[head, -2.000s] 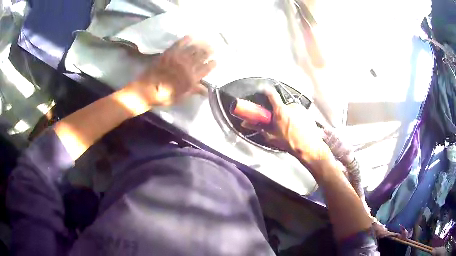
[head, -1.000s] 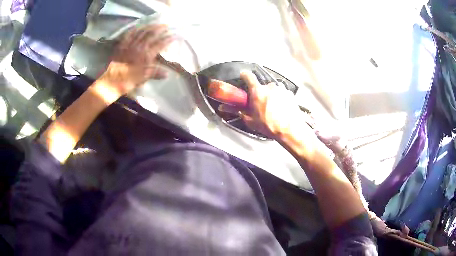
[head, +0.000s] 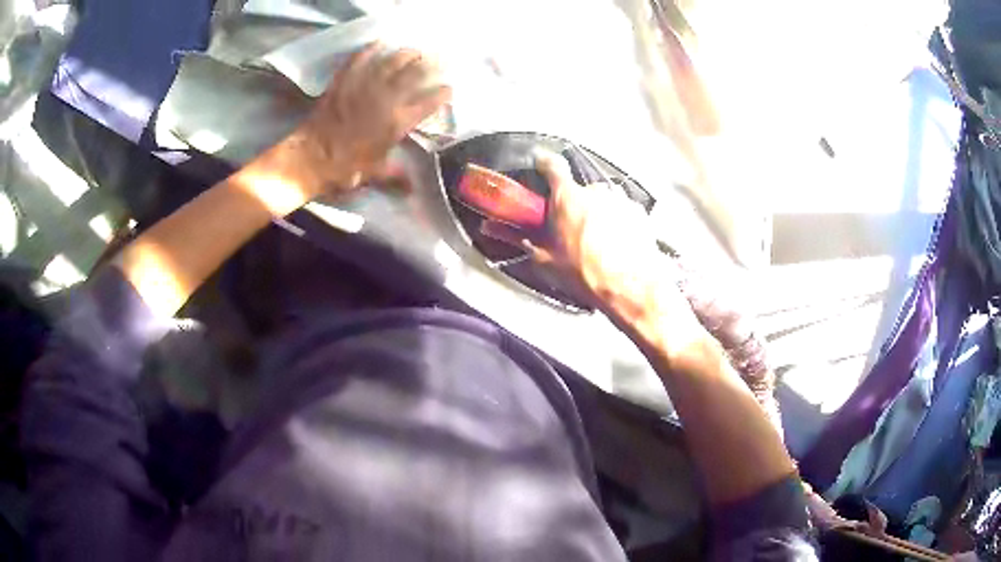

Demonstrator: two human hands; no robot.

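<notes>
The pale garment [head: 236,108] lies across the table, washed out by sun, with folds at its left part. The dark pointed iron [head: 516,154] rests on it, its rim around the edge. My right hand [head: 587,236] is closed on the iron's red-orange handle [head: 499,195], whose left end shows. My left hand [head: 379,115] is blurred on the garment, left of the iron tip, with fingers bent; whether it grips cloth cannot be told. The lumpy cord [head: 738,346] runs beside my right forearm to the lower right.
Blue-purple cloth [head: 137,55] shows at the upper left. Dark, blue and purple clothes [head: 933,362] hang or lie along the right edge. Pale crumpled material [head: 55,220] is at the left edge. My dark purplish clothing is close to the table's near edge.
The iron and my right hand have moved left from their first place, then stayed nearly still. My left hand moved left, then back right towards the iron tip.
</notes>
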